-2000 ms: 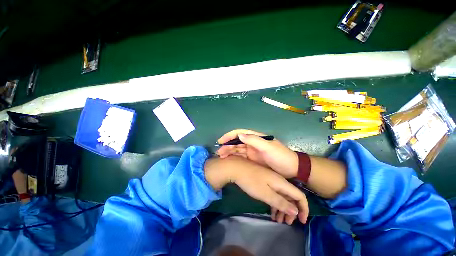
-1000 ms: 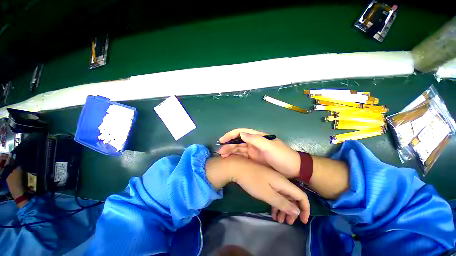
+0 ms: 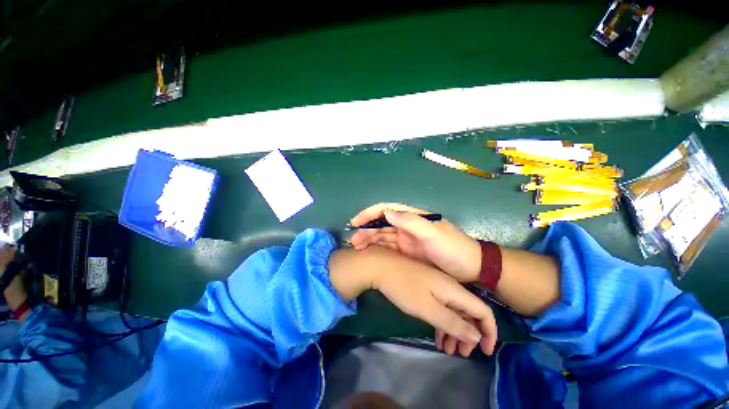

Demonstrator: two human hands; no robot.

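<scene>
My right hand [image 3: 420, 240] rests palm up on the dark green bench and holds a thin dark pen-like tool [image 3: 408, 220] between thumb and fingers. A dark red band is on my right wrist. My left hand [image 3: 436, 303] lies across my right forearm side, below the right hand, its fingers hanging loosely and apart with nothing seen in them. A fanned pile of orange and white flex cables [image 3: 571, 190] lies to the right. One single flex cable [image 3: 458, 164] lies left of the pile.
Blue bin [image 3: 144, 204] with small white pieces and a white card [image 3: 279, 185] lie left. A clear bag of flex cables [image 3: 678, 204] is far right. Phone assemblies [image 3: 624, 30] lie on the green belt beyond the white rail [image 3: 416, 115]. A person's arm and black equipment [image 3: 97, 260] are far left.
The phone assemblies on the belt have moved to the right. The other person's hand at far left has shifted up and left. My hands have hardly moved.
</scene>
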